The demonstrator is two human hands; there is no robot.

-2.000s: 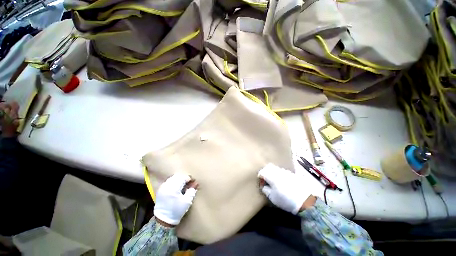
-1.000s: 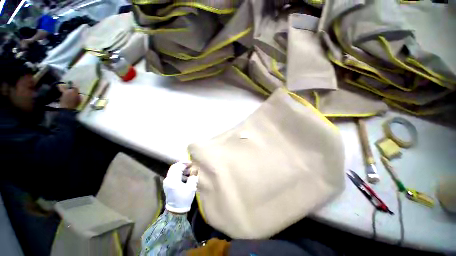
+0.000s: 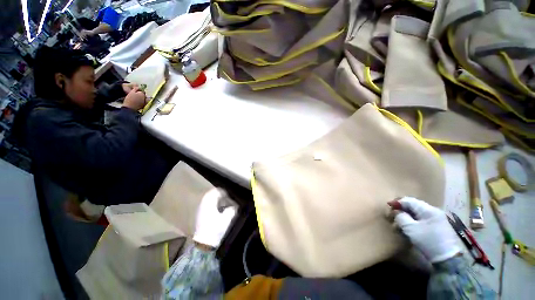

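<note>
A beige bag panel (image 3: 346,193) with yellow edging lies over the table's front edge and my lap, with a tiny pale mark on it. My right hand (image 3: 425,227), in a white glove with bare fingertips, touches its right part; whether it pinches the cloth is unclear. My left hand (image 3: 214,218), gloved, is off the panel to its left, fingers curled, over other beige pieces (image 3: 141,234) at the lower left. It is blurred, and whether it grips one cannot be told.
Beige stacks (image 3: 281,47) stand at the back. Red-handled snips (image 3: 471,240), a brush (image 3: 474,187), a tape roll (image 3: 516,171) and a yellow block (image 3: 500,190) lie right. A red-based bottle (image 3: 193,73) stands back left. A person (image 3: 88,135) in dark clothes sits at left.
The view has swung left, showing more of the seated person. My left hand has let go of the panel's left edge and moved left. My right hand is back in view on the panel.
</note>
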